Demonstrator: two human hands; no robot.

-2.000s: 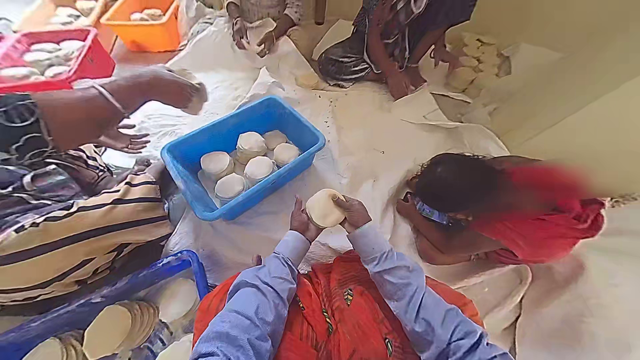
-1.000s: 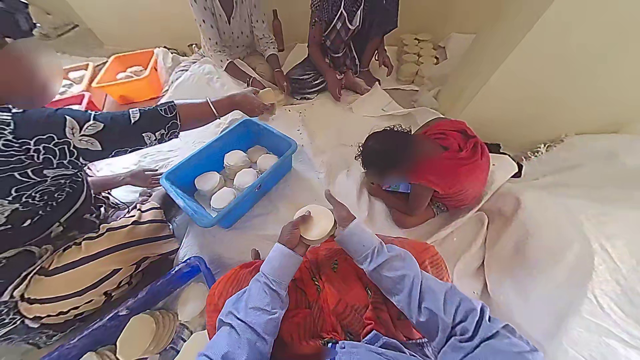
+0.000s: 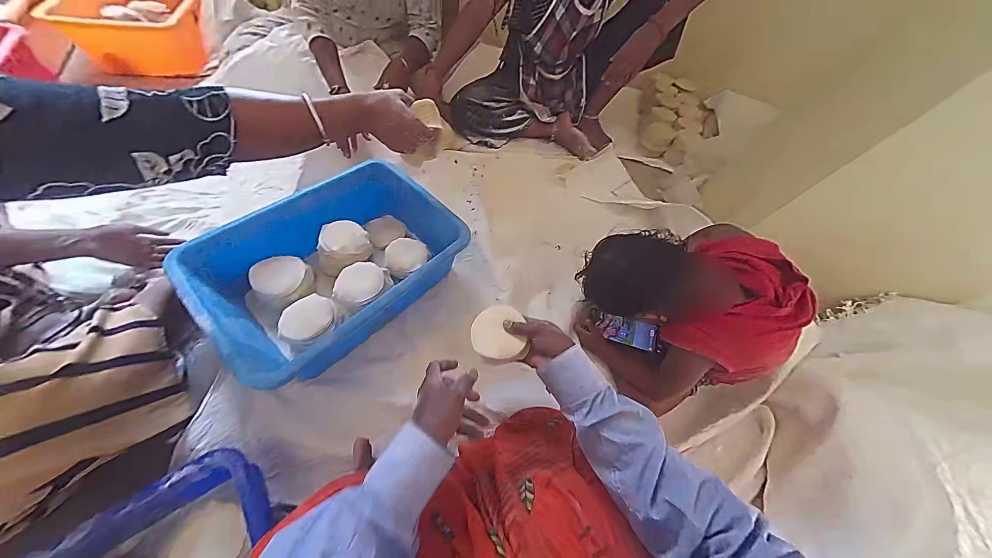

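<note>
My right hand (image 3: 540, 341) grips a stack of thin, round, pale dough discs (image 3: 497, 333) by its right edge, thumb on top. To its lower left, my left hand (image 3: 448, 403) is raised with fingers apart and nothing in it. Left of my hands a blue plastic tub (image 3: 372, 333) stands on the white sheet, holding several stacks of pale discs (image 3: 361, 283). How many discs are in my stack cannot be told.
At left, a person's arm (image 3: 279, 124) reaches over the tub's far side with discs in hand. A person in red (image 3: 744, 310) lies at right with a phone (image 3: 632, 332). A dark blue tub (image 3: 248, 480) is at lower left, an orange tub (image 3: 132, 39) at upper left. Others sit beyond.
My left hand has let go of the disc stack, which both hands held before; the right hand alone holds it now.
</note>
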